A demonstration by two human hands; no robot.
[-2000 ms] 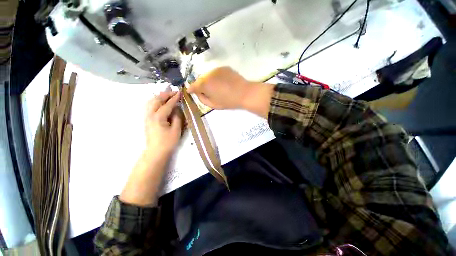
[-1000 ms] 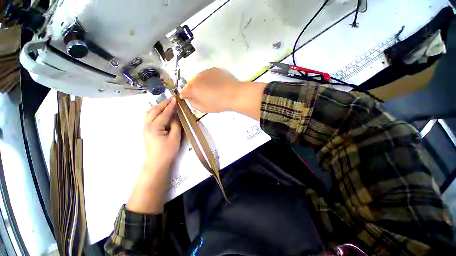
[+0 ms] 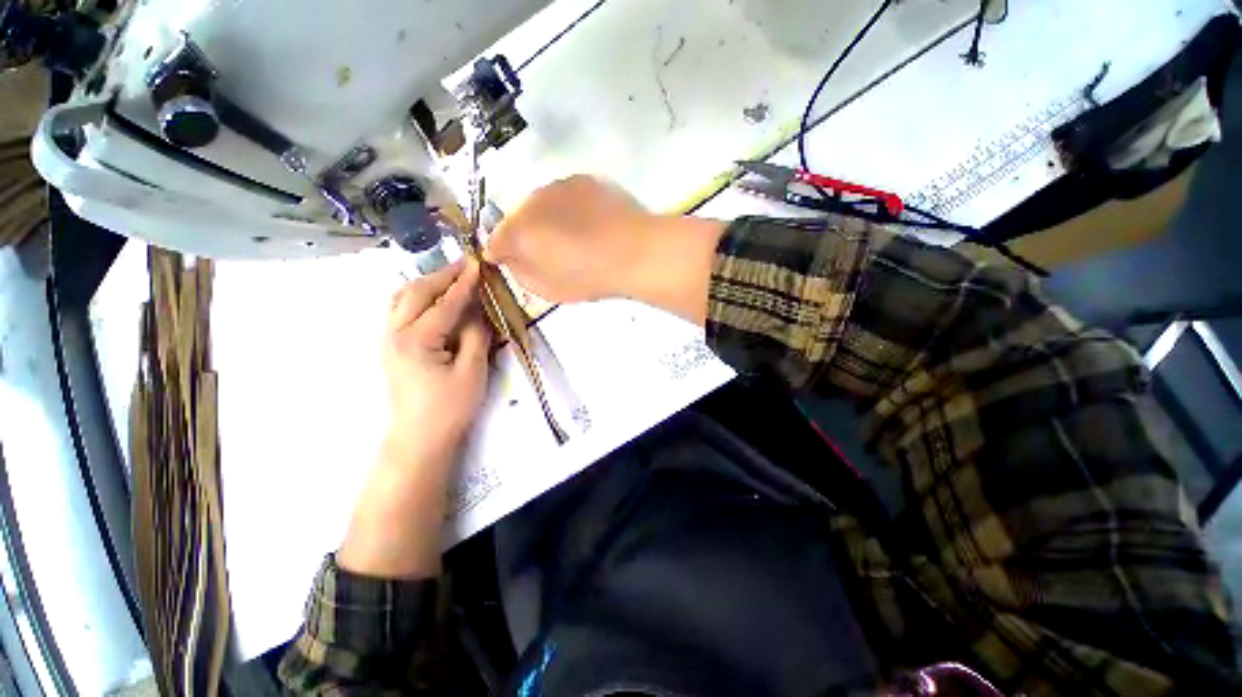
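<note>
A brown strap strip (image 3: 514, 327) runs from under the needle area of the sewing machine head (image 3: 313, 82) toward me. Its free end lies over the white table near the front edge. My left hand (image 3: 439, 351) pinches the strip from the left, just in front of the presser foot. My right hand (image 3: 579, 245) grips it from the right at the same spot. The fingertips of both hands nearly meet and hide part of the strip. The needle and foot are small and partly covered.
A bundle of brown strips (image 3: 184, 477) lies on the table at the left. Red-handled snips (image 3: 851, 191) and a black cable (image 3: 813, 102) lie right of the hands. Printed ruler marks (image 3: 1001, 153) show on the table. A dark apron (image 3: 681, 558) is below the table edge.
The strip has moved up toward the needle. Its free end, which hung over the apron, now lies on the table and looks narrower. Both hands stay close to the foot.
</note>
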